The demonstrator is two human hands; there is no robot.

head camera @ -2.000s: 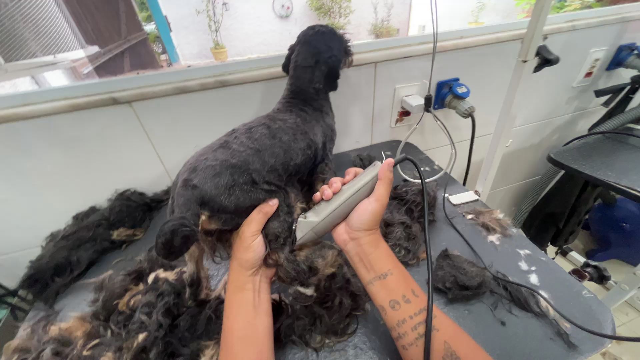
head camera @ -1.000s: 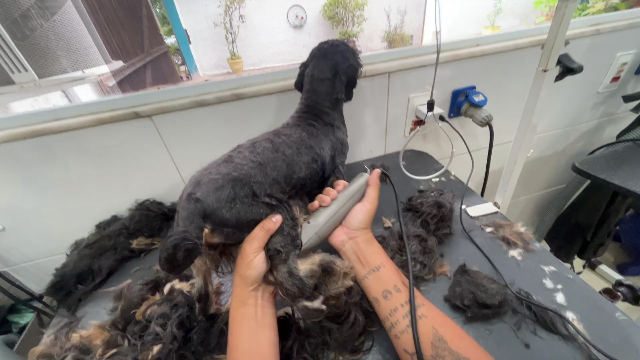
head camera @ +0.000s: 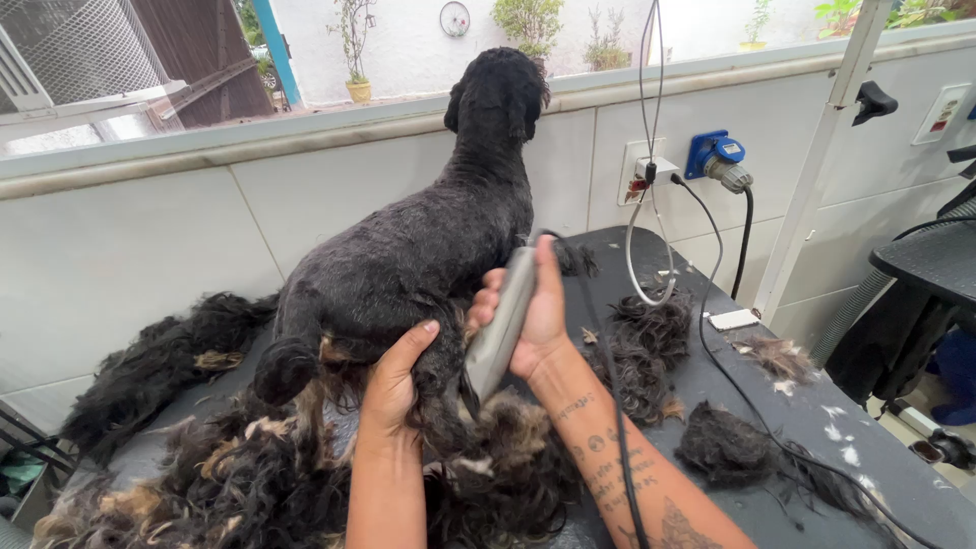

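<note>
A black dog [head camera: 396, 259] with a short-clipped back stands on the dark grooming table [head camera: 793, 488], its head turned toward the window. My left hand [head camera: 396, 381] grips its hind leg, thumb on the near side; most of the fingers are hidden behind the leg. In my right hand [head camera: 534, 320] is a grey corded hair clipper [head camera: 502, 320], slanted with its blade end down against the inner side of that leg. The clipper's black cord [head camera: 610, 381] hangs over my right forearm. Cut black and tan fur [head camera: 229, 473] lies in heaps under and around the dog.
Behind the table runs a tiled wall [head camera: 137, 282] with a window ledge. A wire loop [head camera: 648, 267] hangs near a socket and a blue plug [head camera: 717, 156]. On the right are a white post [head camera: 823, 152], more fur tufts [head camera: 724, 446], a small white object [head camera: 733, 319] and a second cord.
The clipper in my right hand has tipped more upright along the leg. My left hand still holds the same leg. The dog's head has turned further away. The view has shifted somewhat.
</note>
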